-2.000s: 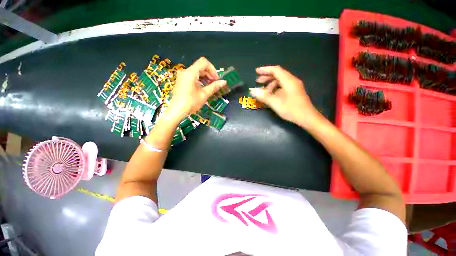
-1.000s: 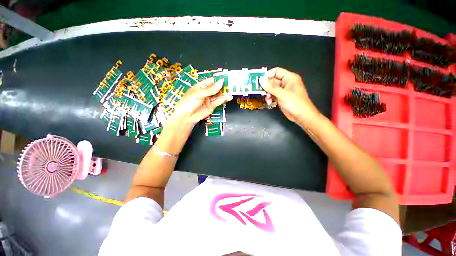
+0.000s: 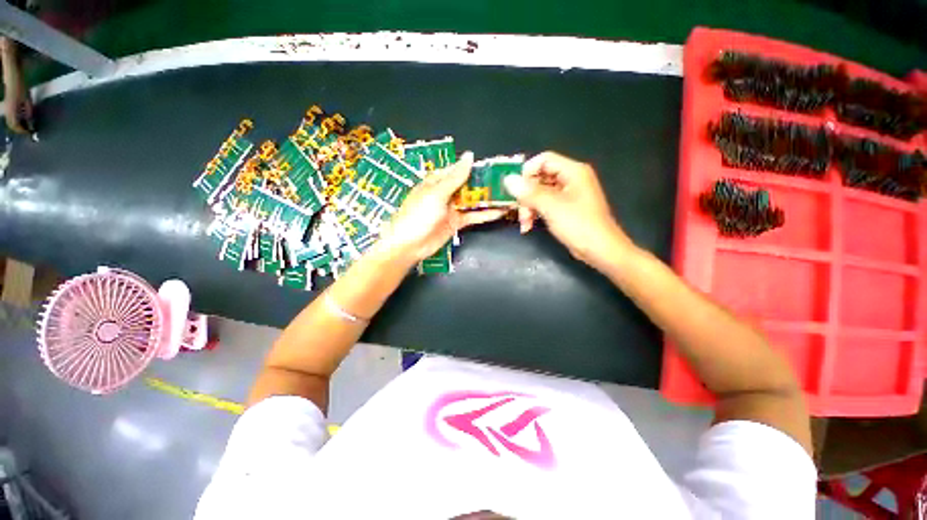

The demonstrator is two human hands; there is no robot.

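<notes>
A green circuit board strip (image 3: 495, 182) with orange flex tails at its lower left is held between my two hands, above the dark bench. My left hand (image 3: 435, 208) grips its left end. My right hand (image 3: 567, 201) grips its right end with thumb and fingertips. The strip and my hands cover the bench spot below, so the gathered boards there are hidden or cannot be told apart. A loose board pile (image 3: 300, 203) of green boards with orange tails and pale edges lies left of my left hand.
A red compartment tray (image 3: 701, 254) stands on the right, with dark boards (image 3: 769, 142) packed in its upper pockets. A pink fan (image 3: 107, 331) is at the lower left. A pale strip (image 3: 569, 53) edges the dark bench (image 3: 569, 305). Part of another person's arm (image 3: 14, 91) shows at far left.
The strip was tilted in my left hand, then held stretched flat between both hands. Now my hands are closer together and less of the strip shows, with orange tails visible on it.
</notes>
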